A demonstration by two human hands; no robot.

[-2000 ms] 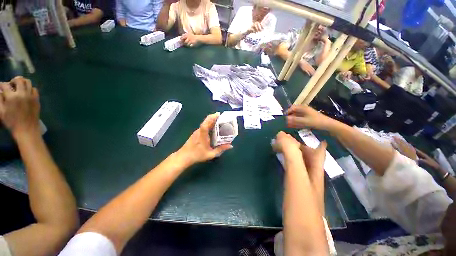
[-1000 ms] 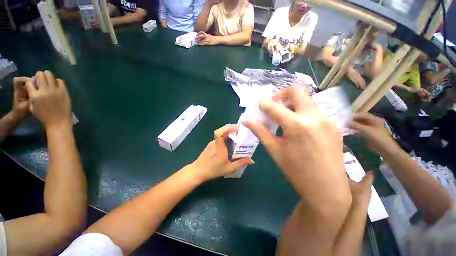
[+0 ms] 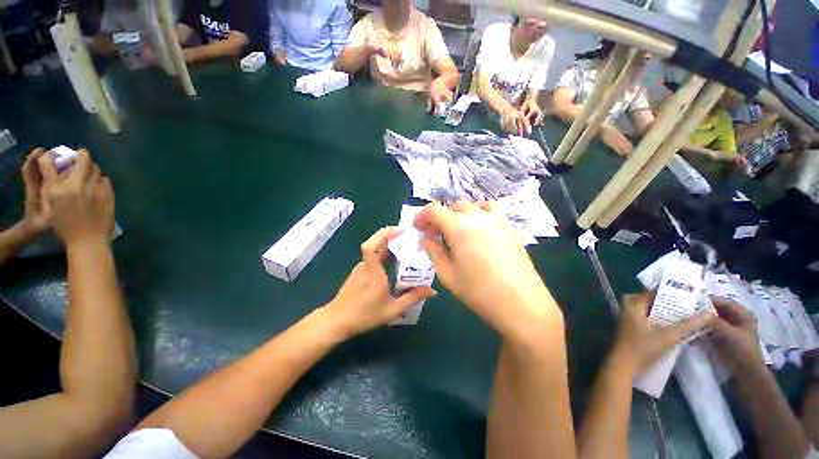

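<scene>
My left hand (image 3: 373, 287) grips a narrow white carton (image 3: 413, 272) with dark print, held upright and slightly tilted, thumb on the near side. My right hand (image 3: 489, 264) is at the carton's top end, its fingertips pinching a white piece there; I cannot tell whether it is a leaflet or the end flap. The fingers hide the carton's opening. Another white carton (image 3: 310, 238) lies flat on the green table (image 3: 215, 170) to the left. The leaflet pile (image 3: 476, 166) lies just beyond my hands.
A neighbour's hands (image 3: 660, 332) at right hold a printed white carton. White wrapped pieces (image 3: 772, 314) lie side by side beyond. Another person's hands (image 3: 72, 193) hold a small white item at left. Pale posts (image 3: 673, 134) and a metal seam (image 3: 593, 255) stand right of the pile. People sit opposite.
My right hand has come from the right to the carton's top end, which earlier faced me open. My left hand has kept hold. The right neighbour has lifted a carton.
</scene>
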